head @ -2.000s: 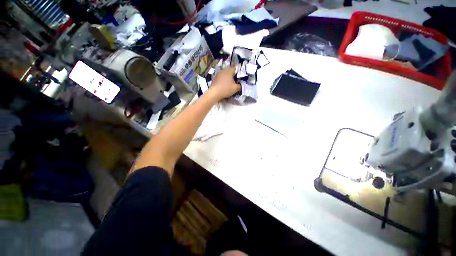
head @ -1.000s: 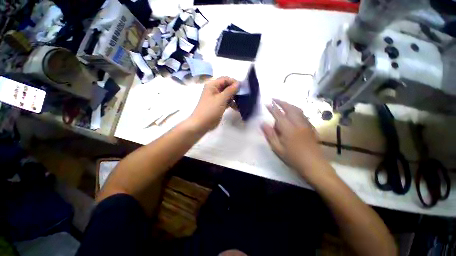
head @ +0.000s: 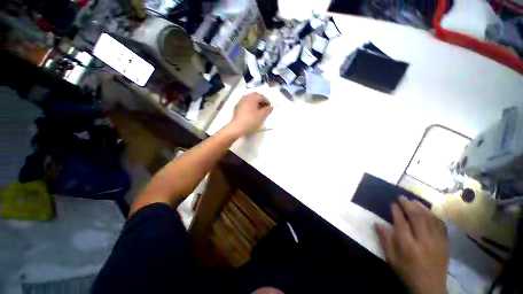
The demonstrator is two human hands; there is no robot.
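Note:
A dark fabric rectangle (head: 375, 194) lies flat on the white table beside the machine's bed plate (head: 444, 209). My right hand (head: 417, 244) is on its near right part, fingertips pressing it down and thumb apart to the left. My left hand (head: 251, 115) is at the table's left part, fingers curled down by thin pale pieces (head: 264, 130); what is between its fingertips cannot be told. A stack of dark rectangles (head: 375, 70) lies farther back. The sewing machine head (head: 499, 146) is at the right edge, partly cut off.
A loose heap of black-and-white cut pieces (head: 292, 57) lies behind my left hand, beside a printed box (head: 244, 35). A red basket (head: 479, 45) stands at the back right. A lit phone (head: 123, 59) is at the upper left. The table's front edge runs diagonally below my hands.
The dark piece that was in my left hand a second ago appears to be the one now flat under my right hand near the machine. My left hand has moved left to the pale pieces. The view has turned left.

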